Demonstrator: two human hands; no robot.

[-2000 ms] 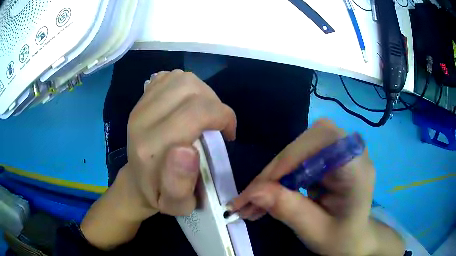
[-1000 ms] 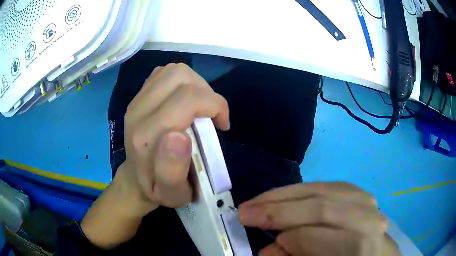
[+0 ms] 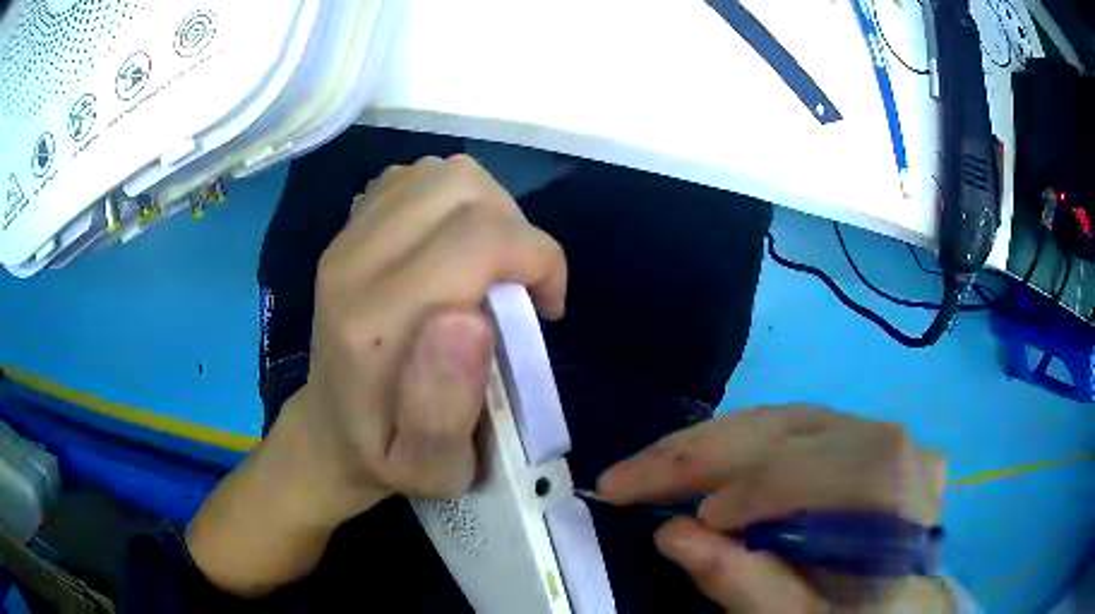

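Note:
My left hand (image 3: 414, 324) grips the upper end of the white device casing (image 3: 516, 528) and holds it edge-on, with its dotted face at the lower left. Two lilac trim strips (image 3: 532, 378) run along its edge with a gap between them. A black screw hole (image 3: 543, 486) shows in the white tab at that gap. My right hand (image 3: 793, 498) holds the screwdriver (image 3: 841, 542) by its blue-purple handle. The shaft is partly hidden by the fingers, and its tip is just right of the tab, apart from the hole.
Stacked white units (image 3: 132, 102) stand at upper left, pins on their edge. On the white table (image 3: 576, 72) lie a dark blade strip (image 3: 775, 60), a blue pen-type tool (image 3: 886, 90) and a thick black corded tool (image 3: 964, 156). A black box (image 3: 1047, 144) with red digits is far right.
The screwdriver has moved right from over the screw hole, and its handle has swung down from pointing up and right to nearly level. The hole is uncovered. My left hand keeps its grip.

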